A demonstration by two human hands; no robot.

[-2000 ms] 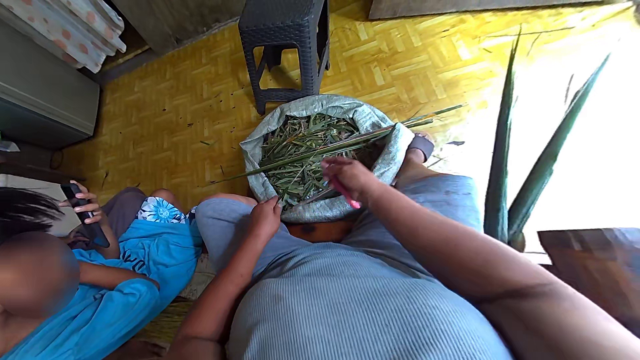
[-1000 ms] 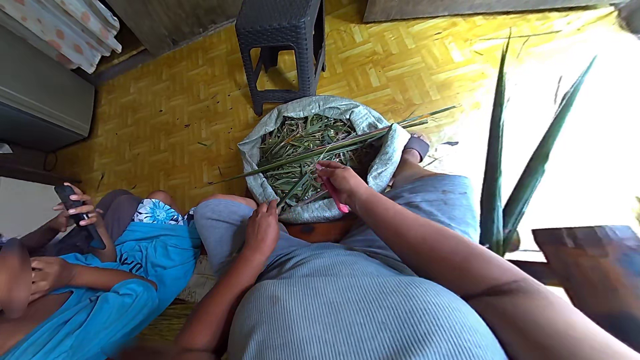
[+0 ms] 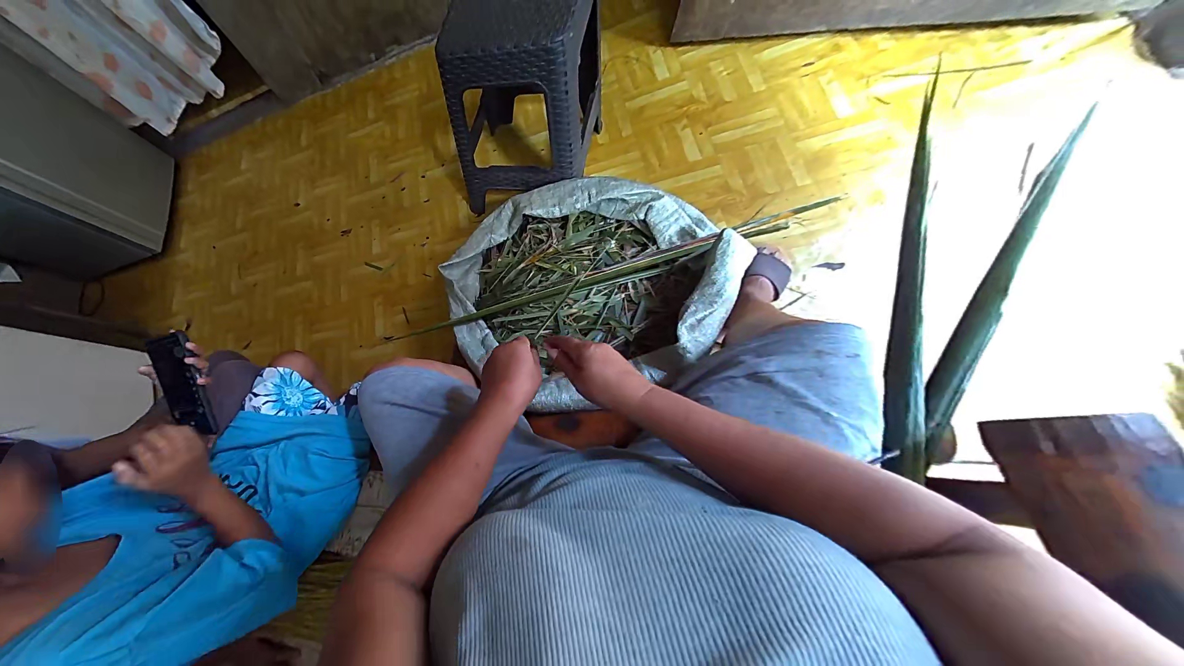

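Near each other over the near rim of a woven plastic sack [image 3: 578, 192], my left hand [image 3: 511, 372] and my right hand [image 3: 597, 372] have their fingertips close together. The fingers of my left hand are curled; whether they pinch a leaf strip cannot be told. My right hand is palm down with bent fingers, and anything beneath it is hidden. Cut green leaf pieces [image 3: 564, 254] fill much of the sack, whose rim is rolled outward. Several long narrow leaves [image 3: 638, 265] lie slantwise across its mouth and stick out on both sides.
A dark plastic stool [image 3: 509, 55] stands just behind the sack. At my left sits a person in a blue shirt [image 3: 250, 481], holding a black phone [image 3: 178, 379]. Two long thick green leaves [image 3: 911, 305] rise at the right, beside a wooden surface [image 3: 1091, 462]. My sandalled foot [image 3: 766, 273] is beside the sack.
My right hand has moved left, towards my left hand. The pink-handled tool seen in it earlier no longer shows. The seated person's free hand has moved away from the face.
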